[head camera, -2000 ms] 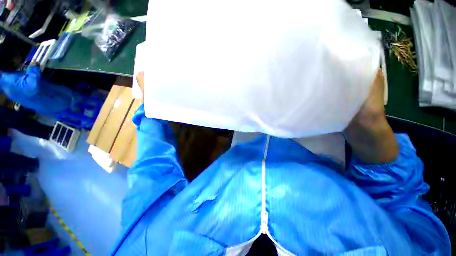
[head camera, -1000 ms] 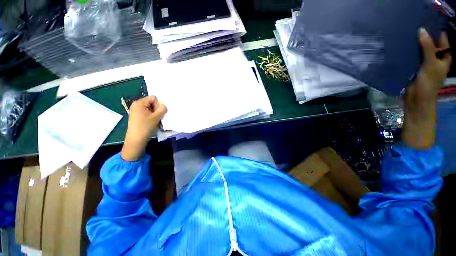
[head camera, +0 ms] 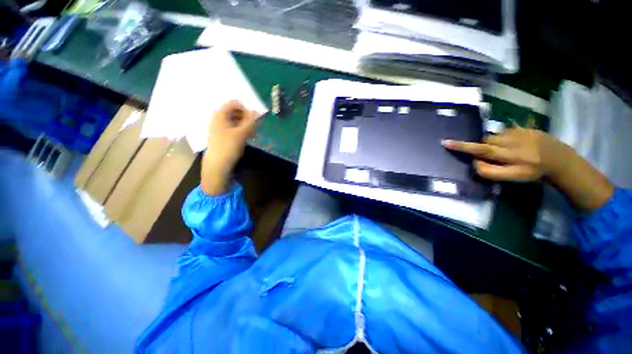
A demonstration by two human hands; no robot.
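Note:
A dark tablet rear housing (head camera: 416, 148) lies flat on white padding (head camera: 313, 142), with small white labels on it and camera cutouts at its upper left. My right hand (head camera: 509, 155) is over its right side, the index fingertip on or just above the surface; I see nothing held in it. My left hand (head camera: 227, 142) is left of the housing, its fingers curled at the right edge of a white sheet (head camera: 187, 90). Whether they pinch the sheet is hidden by blur. Short strips with pale ends (head camera: 277, 99) lie between sheet and housing.
Housings stacked with white sheets (head camera: 443, 41) stand behind the work. Translucent bags (head camera: 578, 117) lie at right. A clear bag of dark parts (head camera: 132, 34) is at far left. Cardboard cartons (head camera: 142, 176) stand below the bench edge. Another person's blue sleeve (head camera: 12, 79) shows at left.
The dark sheet has left my right hand, which moved left and down onto the housing. The housing now lies exposed on white padding. My left hand is now at the white sheet's edge. The view has turned.

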